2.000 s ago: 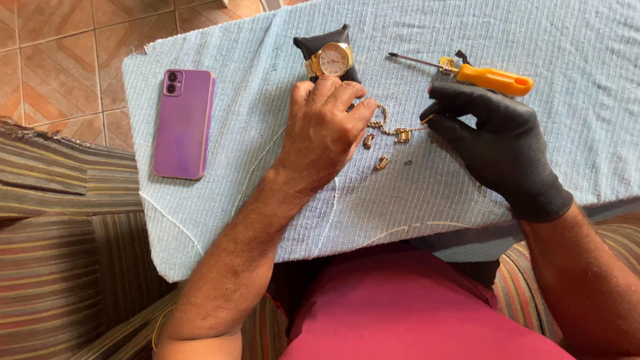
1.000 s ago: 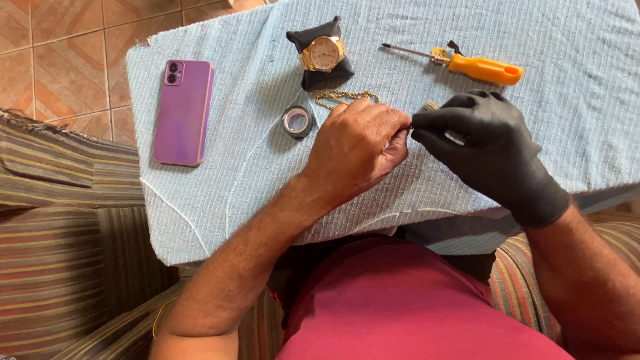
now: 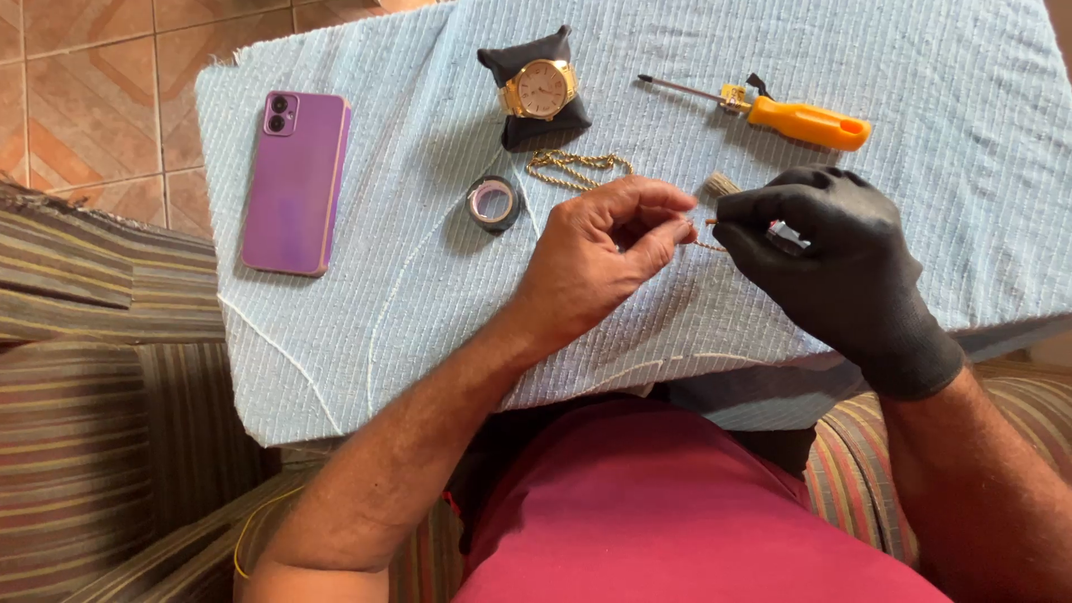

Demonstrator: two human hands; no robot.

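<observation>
My bare left hand [image 3: 599, 243] pinches one end of a thin chain [image 3: 710, 246] between thumb and index finger. Close to its right, my right hand [image 3: 825, 268], in a black glove, pinches a small thin piece whose tip shows at the fingertips; a shiny item shows within its curled fingers. A brush with pale bristles [image 3: 720, 184] pokes out beside the glove, its rest hidden. Behind my left hand lies a gold rope chain [image 3: 578, 166]. A dark tape roll [image 3: 492, 203] sits left of it. The gold watch [image 3: 541, 89] is wrapped around a black cushion [image 3: 548, 130].
A purple phone [image 3: 295, 184] lies at the left on the light blue cloth [image 3: 435, 335] over the table. A screwdriver with an orange handle [image 3: 808, 123] lies at the back right, its tip pointing left. Striped upholstery [image 3: 75, 402] borders the table.
My left hand has moved away from the watch cushion, and the tape roll has come into sight. My fingertips, close together one second ago, are now slightly apart. The brush bristles show more.
</observation>
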